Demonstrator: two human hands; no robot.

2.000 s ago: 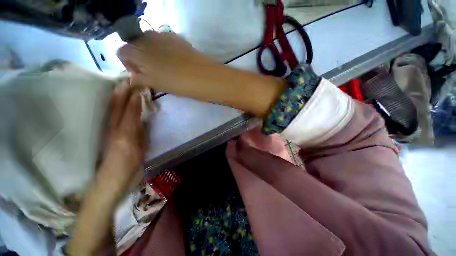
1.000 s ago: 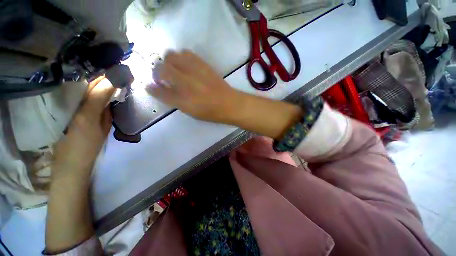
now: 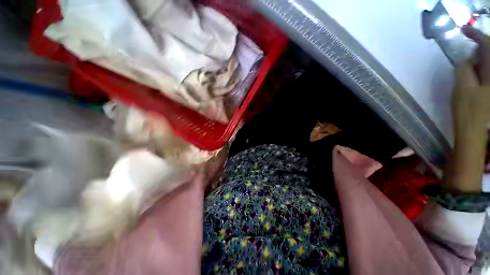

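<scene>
Cream and white cloth (image 3: 134,177) shows as a blurred heap at the lower left, beside the wearer's left sleeve. My left hand cannot be made out there. My right hand (image 3: 478,56) is cut off by the right edge, over the white table beside a shiny metal part of the sewing machine (image 3: 448,24). Its fingers are only partly visible, and whether they hold anything cannot be told.
A red plastic basket (image 3: 212,134) with cream and beige cloth (image 3: 182,43) in it stands at the upper left, beside the table edge with its measuring scale (image 3: 344,67). Another red thing (image 3: 405,185) shows under the table at the right.
The view has swung to the left, bringing the basket in and moving the scissors out. My left hand has left the machine and is no longer seen. My right hand is now at the right edge.
</scene>
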